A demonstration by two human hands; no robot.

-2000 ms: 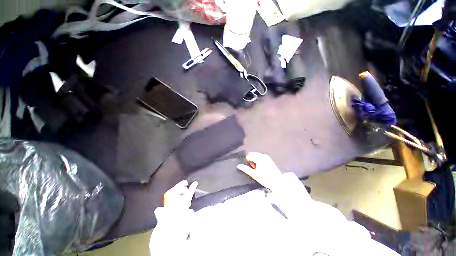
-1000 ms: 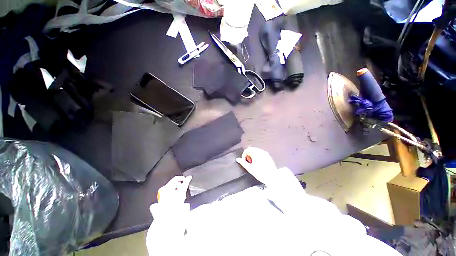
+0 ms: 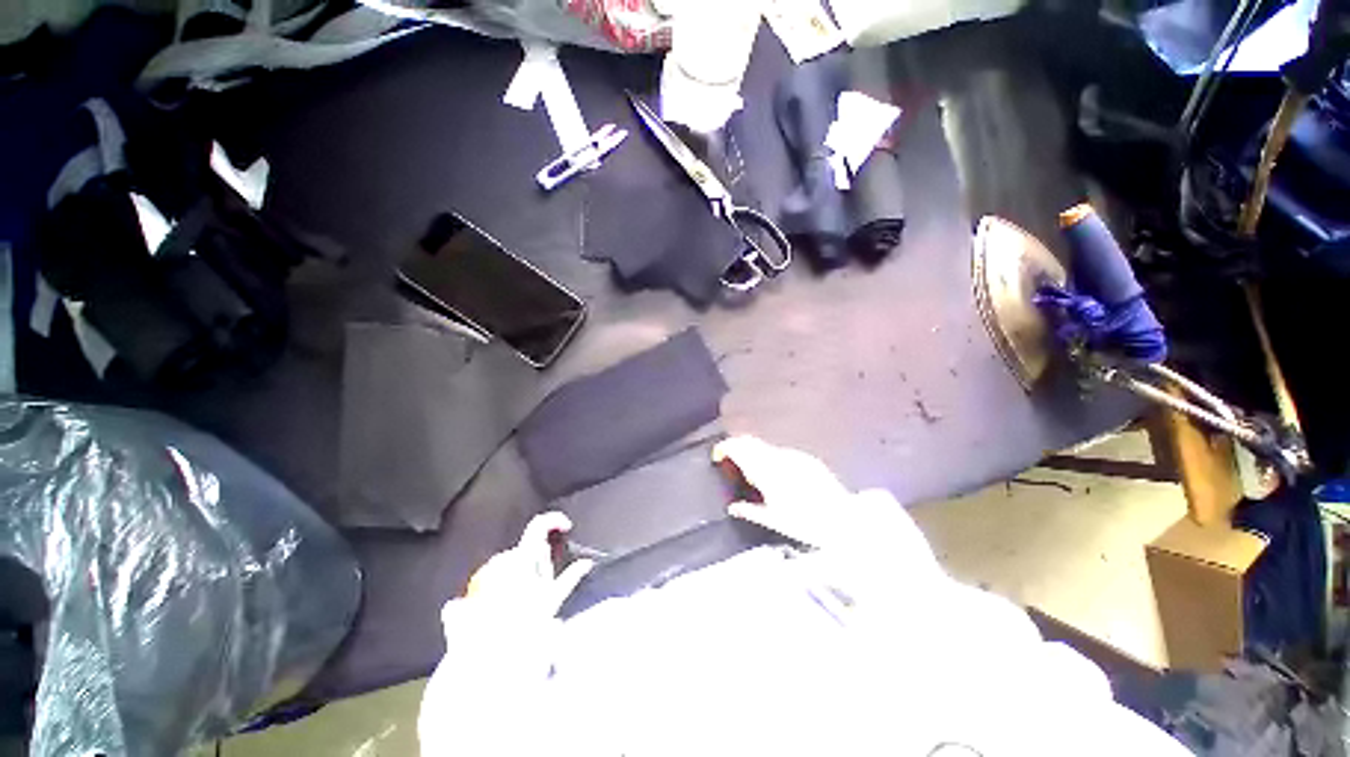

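A dark cut piece [image 3: 652,503] lies at the table's front edge between my hands. My left hand [image 3: 530,580] is at its left end, with thumb and fingers apart; whether it grips the edge is hard to tell. My right hand [image 3: 773,488] is at its right end, thumb and fingers spread around the corner. A second dark cut piece [image 3: 625,414] lies flat just behind it. A larger grey-black piece [image 3: 415,422] lies to the left, partly beside the smartphone [image 3: 511,296].
Shears [image 3: 726,212] lie at the back middle, near rolled dark bundles [image 3: 841,192]. An iron [image 3: 1022,303] with a blue-wrapped handle stands at the right. A clear plastic bag [image 3: 178,577] bulges at the left front. Black bundles [image 3: 170,296] lie at the back left.
The thumbs and fingers of both hands have spread wider at the ends of the front piece. The other pieces and tools keep their places; the view shifts slightly.
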